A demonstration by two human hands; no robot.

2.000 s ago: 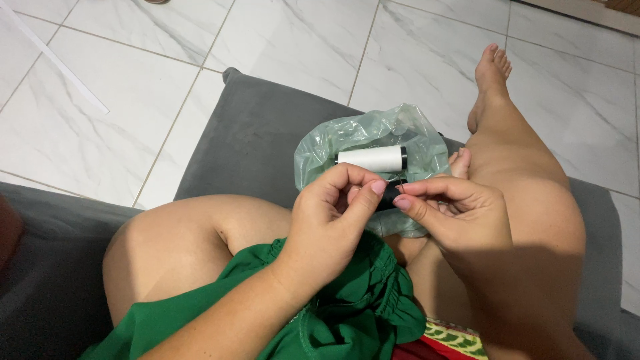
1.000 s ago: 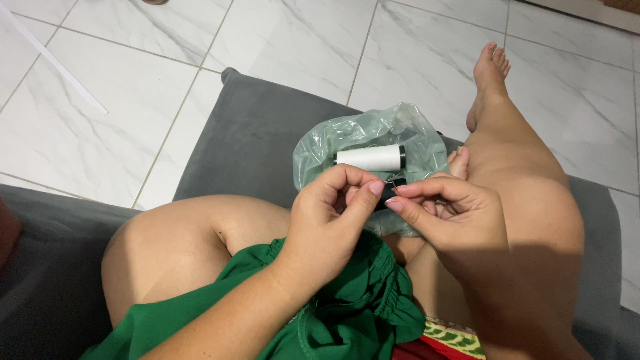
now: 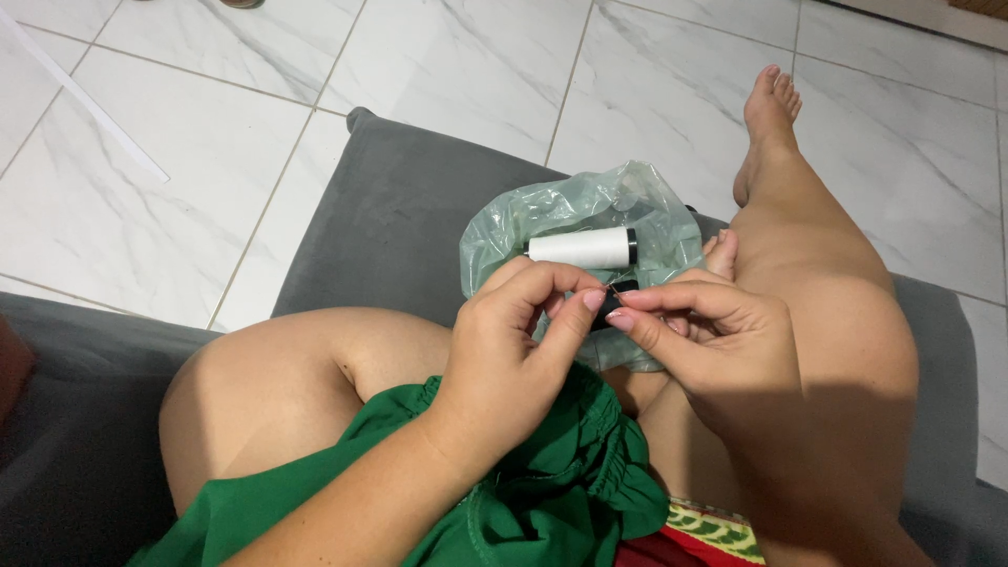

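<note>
My left hand pinches a tiny thin item between thumb and forefinger, too small to name. Close to its right, my right hand pinches a thin needle-like piece, its tip pointing up and left. The fingertips of both hands nearly meet. Just beyond them, a spool of white thread lies on a crumpled translucent green plastic bag. A dark spool is partly hidden behind my fingers. Green gathered fabric lies over my lap, below both hands.
My bare legs are on a grey upholstered seat. Red fabric with a green and yellow patterned band shows at the lower right. Marble-look floor tiles surround the seat, with a white strip on them at the left.
The fingers of my right hand have shifted slightly around the thin piece. My left hand has stayed nearly still, and the spools and bag look unmoved.
</note>
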